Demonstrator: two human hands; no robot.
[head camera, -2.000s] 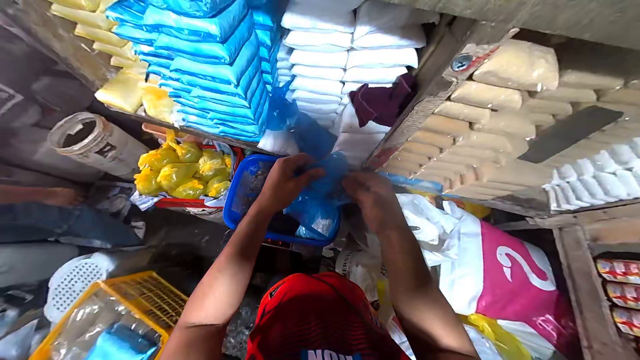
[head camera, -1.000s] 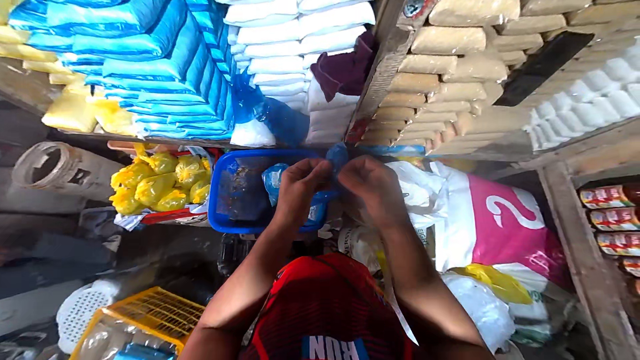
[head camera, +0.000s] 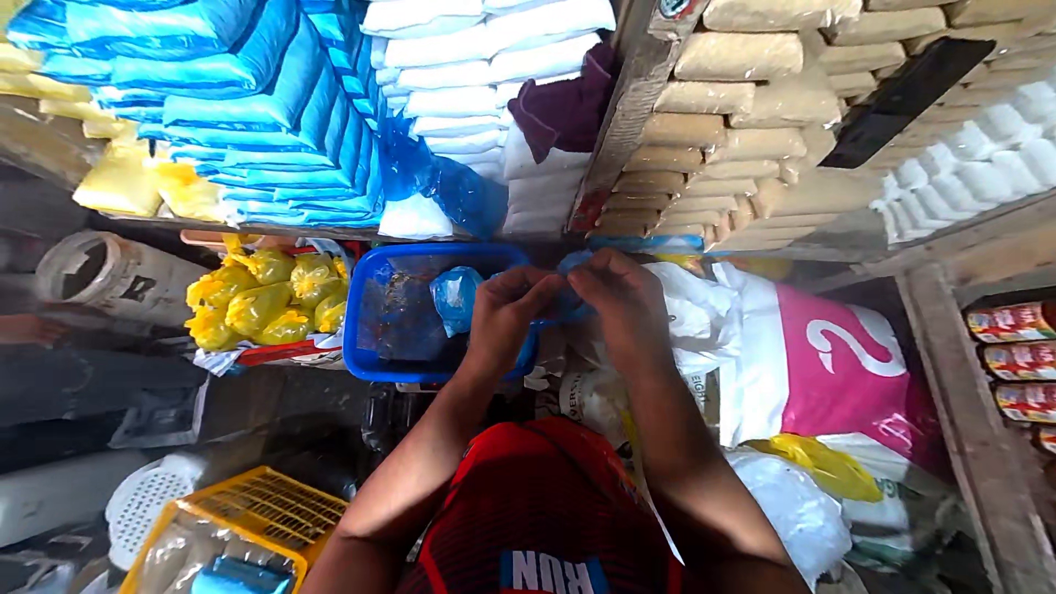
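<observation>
My left hand (head camera: 513, 307) and my right hand (head camera: 617, 289) are close together over the right end of a blue plastic basin (head camera: 356, 330). Both pinch a thin blue plastic bag (head camera: 572, 262); its lower part is mostly hidden by the fingers and blurred. Inside the basin, just left of my left hand, lies a small filled blue bag (head camera: 456, 299). The basin's bottom is dark with bits on it. Whatever else lies in its right end is hidden by my left hand.
Stacked blue packs (head camera: 239, 115), white packs (head camera: 454, 99) and brown packs (head camera: 734, 99) fill the shelves ahead. Knotted yellow bags (head camera: 264, 297) sit left of the basin. A pink and white sack (head camera: 841, 363) stands right, a yellow crate (head camera: 264, 507) lower left.
Two seconds ago a larger blue bag spread between my hands over the basin; now only a small part shows at my fingertips. The view has shifted.
</observation>
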